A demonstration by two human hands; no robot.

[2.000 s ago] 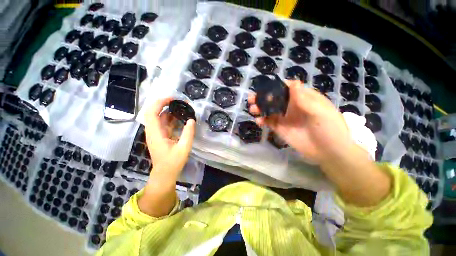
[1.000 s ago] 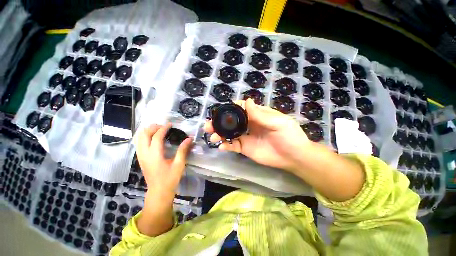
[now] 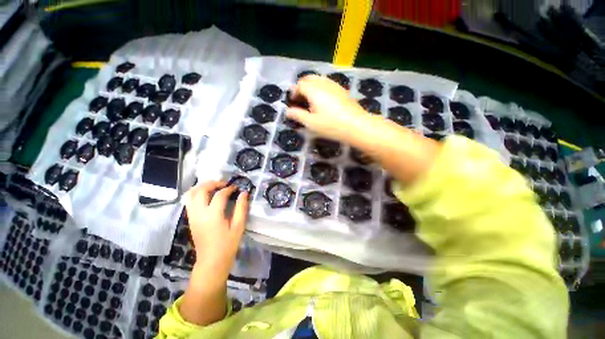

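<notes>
A whitish blister tray (image 3: 298, 218) holds rows of black round parts (image 3: 280, 194). My left hand (image 3: 215, 215) is at its front left corner, fingertips around the edge of a black round part (image 3: 241, 186) that lies face up there. My right hand (image 3: 325, 109) reaches over the tray to the back left rows, with fingers and thumb around a dark round part (image 3: 297, 100). Whether that part is seated in its pocket is hidden by the fingers. My right sleeve and forearm cover the tray's right part.
Left, a white sheet (image 3: 113, 205) bears loose black parts (image 3: 116, 109) and a smartphone (image 3: 162, 169). More filled trays lie below left (image 3: 79, 281) and at the right (image 3: 537, 159). A yellow post (image 3: 351, 33) stands behind the tray, by the green bench top.
My right hand has moved from the front of the tray to its back left rows. My left hand has stayed near the front left corner. The white cloth at the right is now out of sight.
</notes>
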